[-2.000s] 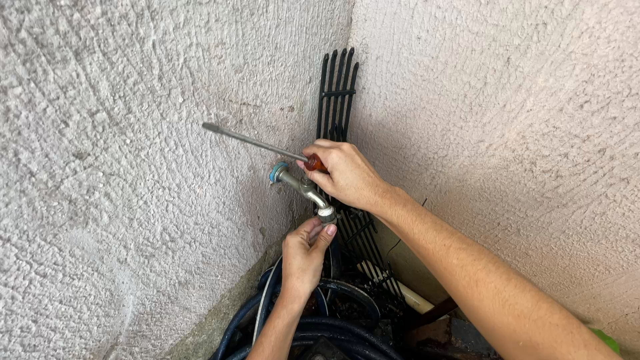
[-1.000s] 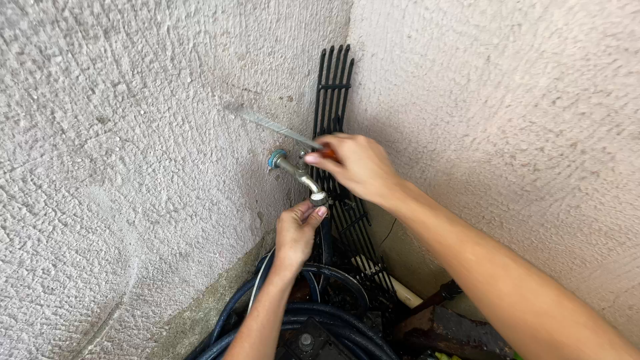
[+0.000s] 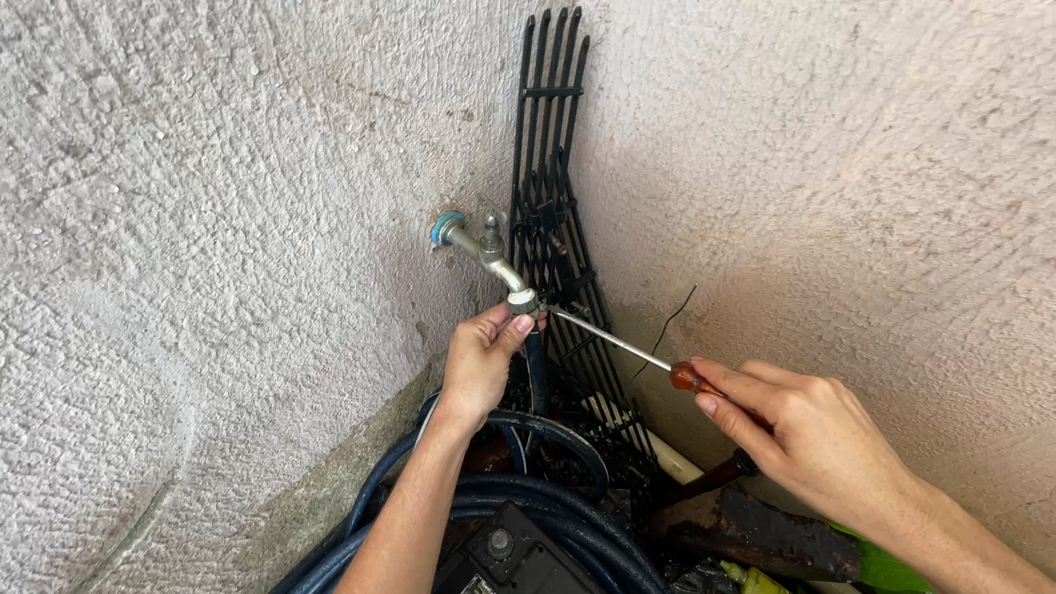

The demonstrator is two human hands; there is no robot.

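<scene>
A metal tap (image 3: 499,262) juts from the left wall, with blue material round its base. At its spout is a dark hose connector (image 3: 522,302), and the dark blue hose (image 3: 536,371) hangs below. My left hand (image 3: 483,363) pinches the connector and hose end between thumb and fingers. My right hand (image 3: 792,421) grips the orange-brown handle of a screwdriver (image 3: 615,340). The shaft points up and left, its tip at a small metal hose clamp (image 3: 543,308) beside my left fingertips. Whether the tip sits in the clamp's screw cannot be told.
Black plastic grating (image 3: 551,91) leans in the corner behind the tap. Coiled hose (image 3: 569,503), a black battery-like box (image 3: 511,553), a pale pipe (image 3: 672,458), a dark wooden block (image 3: 763,532) and a yellow-green bottle (image 3: 755,577) lie below. Rough walls stand on both sides.
My right hand has moved from beside the tap to the lower right. The screwdriver, which pointed left above the tap, now has its tip by the clamp. My left hand remains at the connector.
</scene>
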